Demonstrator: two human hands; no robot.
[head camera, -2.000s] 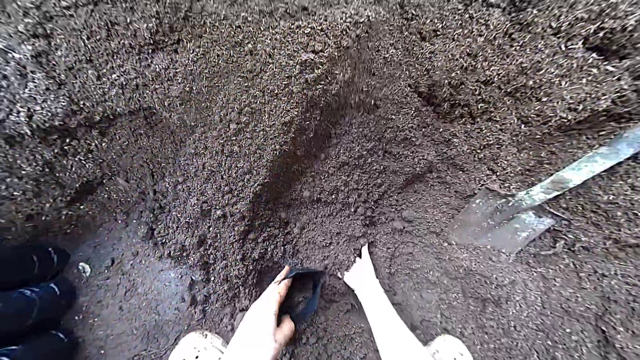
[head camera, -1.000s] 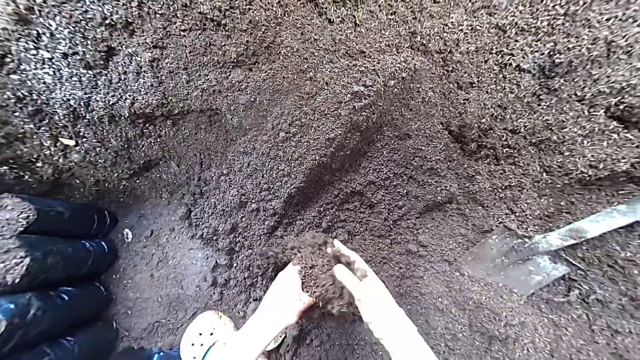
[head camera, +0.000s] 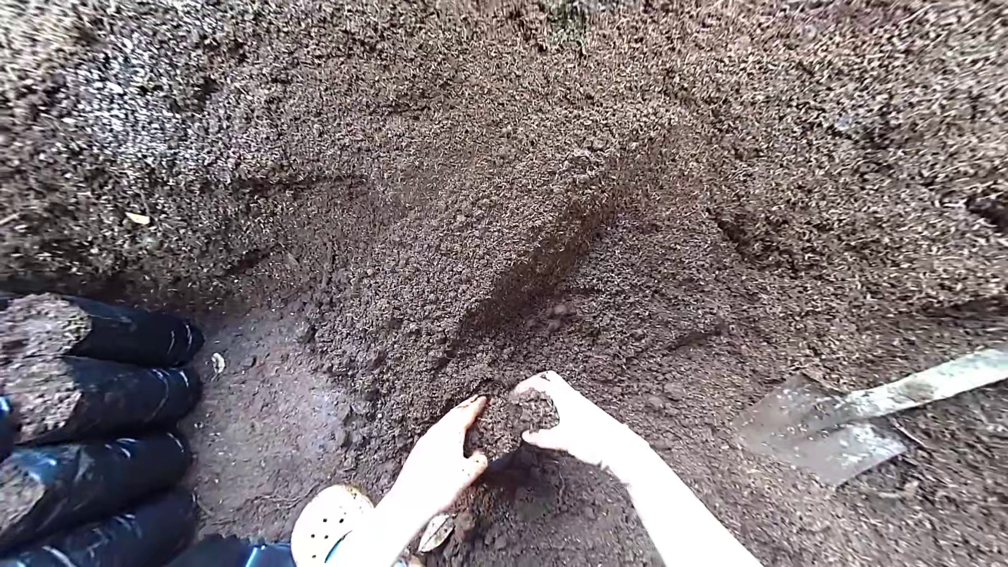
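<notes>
My left hand (head camera: 445, 457) and my right hand (head camera: 571, 421) are curved around the two sides of a mound of dark soil (head camera: 504, 425) at the lower middle. A dark edge shows just under the soil, and a black bag there is mostly hidden by the soil and my fingers. Behind my hands rises a large heap of loose brown soil mixed with husks (head camera: 472, 260).
Several black plastic bags filled with soil (head camera: 130, 398) lie side by side at the left. A shovel (head camera: 835, 425) rests on the soil at the right. My light clog (head camera: 331, 524) and a dry leaf (head camera: 435, 533) are near my left wrist.
Two seconds ago the small black bag stood with its mouth showing in my left hand; now soil covers it. My right hand has come up against the soil. The view has shifted left.
</notes>
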